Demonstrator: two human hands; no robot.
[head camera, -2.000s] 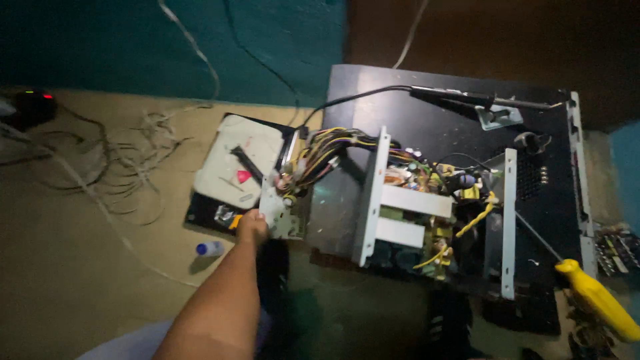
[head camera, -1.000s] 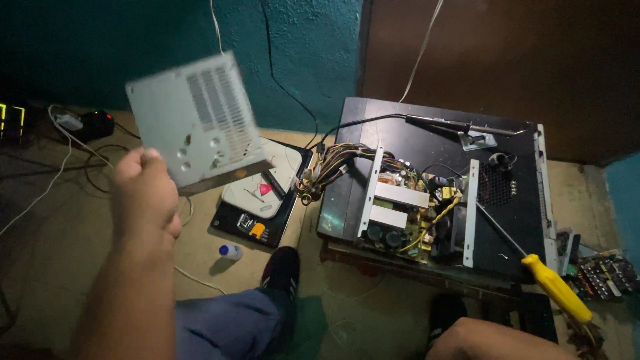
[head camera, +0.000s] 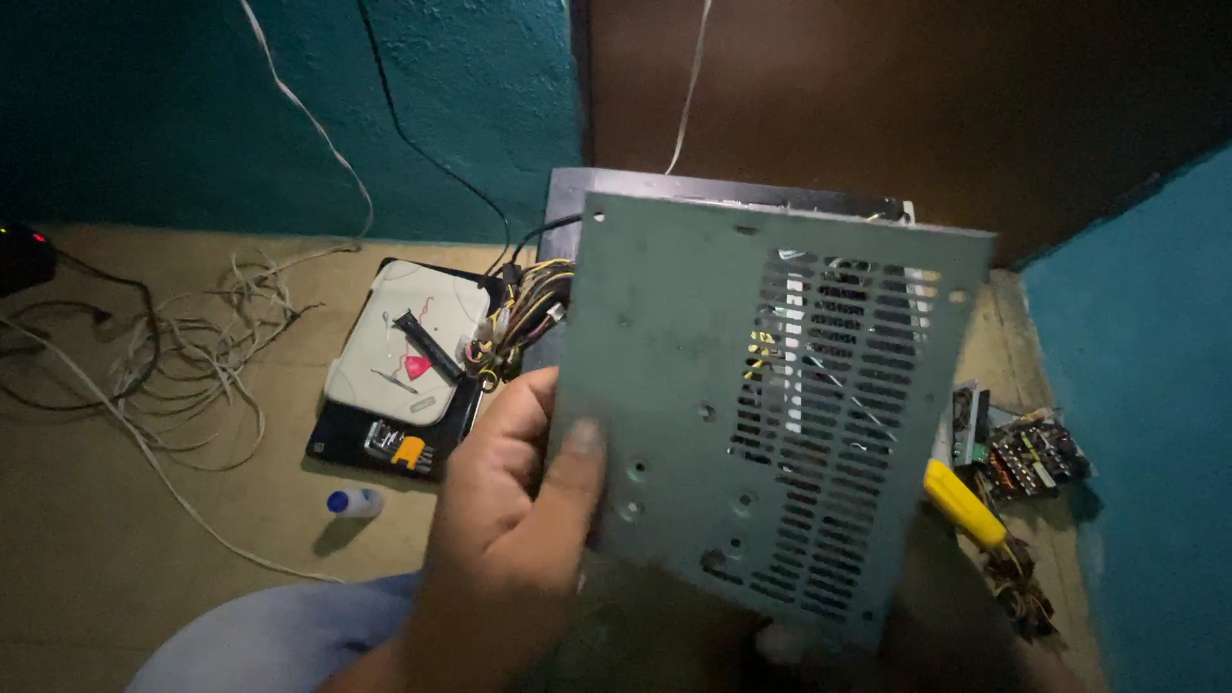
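My left hand (head camera: 520, 510) grips the left edge of a slotted metal power supply cover (head camera: 674, 356), thumb on its face. The cover is raised in front of the camera. My right hand (head camera: 794, 640) is dim and blurred at the cover's lower edge; its grip cannot be made out. Through the slots, parts of the opened power supply show. Its cable bundle (head camera: 529, 308) comes out to the left of the cover. Most of the black computer case panel (head camera: 568, 207) underneath is hidden. Right of the cover shows the yellow handle of a screwdriver (head camera: 965, 503).
A white lid-like piece (head camera: 385, 361) bearing small tools lies on a black object at left, with a small bit set (head camera: 399, 448) by it. A blue-capped bottle (head camera: 354, 502) stands near. Tangled white cable (head camera: 226, 361) covers floor further left. Circuit boards (head camera: 1030, 457) lie at right.
The metal cover, held up at the left a second ago, has moved right and now hides the opened power supply. My right hand has come to its lower edge.
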